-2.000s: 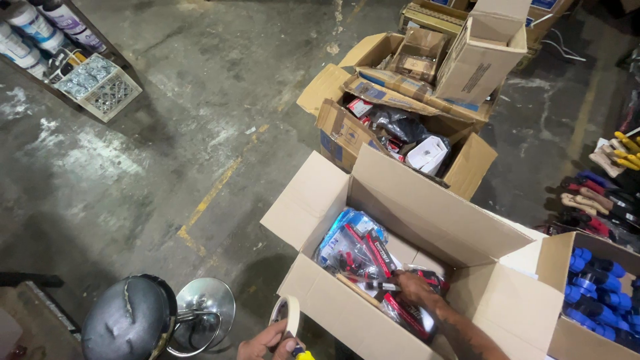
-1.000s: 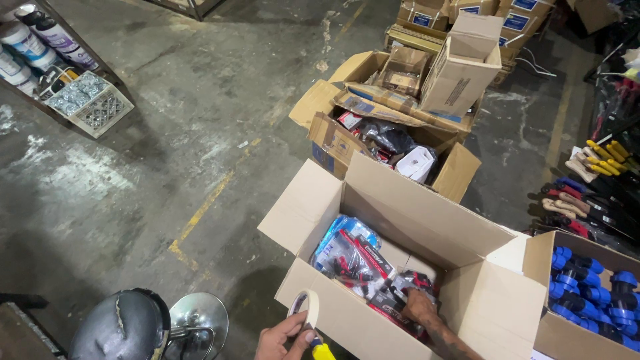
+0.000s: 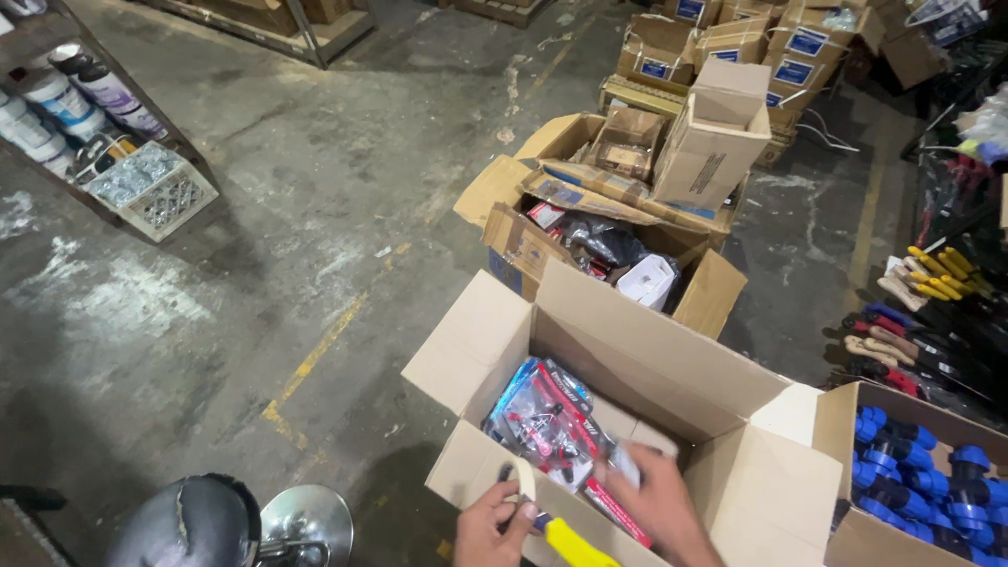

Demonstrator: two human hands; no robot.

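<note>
My left hand (image 3: 494, 529) holds a roll of masking tape (image 3: 520, 479) and a yellow-handled tool (image 3: 575, 545), whose type I cannot tell, at the near edge of an open cardboard box (image 3: 638, 350). Inside that box my right hand (image 3: 650, 492) grips a clear plastic package, blurred, at the right of the pile. Red and clear blister packs (image 3: 555, 417) lie in the box's left part, with blue packaging (image 3: 512, 398) under them. A red-edged pack (image 3: 618, 513) sits just below my right hand.
Behind stands another open carton (image 3: 520, 248) of mixed goods, with a tall box (image 3: 701, 161) on it. Blue and black pipe fittings (image 3: 921, 472) fill a carton at right. A cracked black stool seat (image 3: 189, 524) is at lower left, a rack with containers (image 3: 71, 110) at upper left.
My right hand stays inside the box and is now on a clear package. My left hand still holds the tape and the yellow-handled tool. The view has shifted, showing more stacked cartons behind.
</note>
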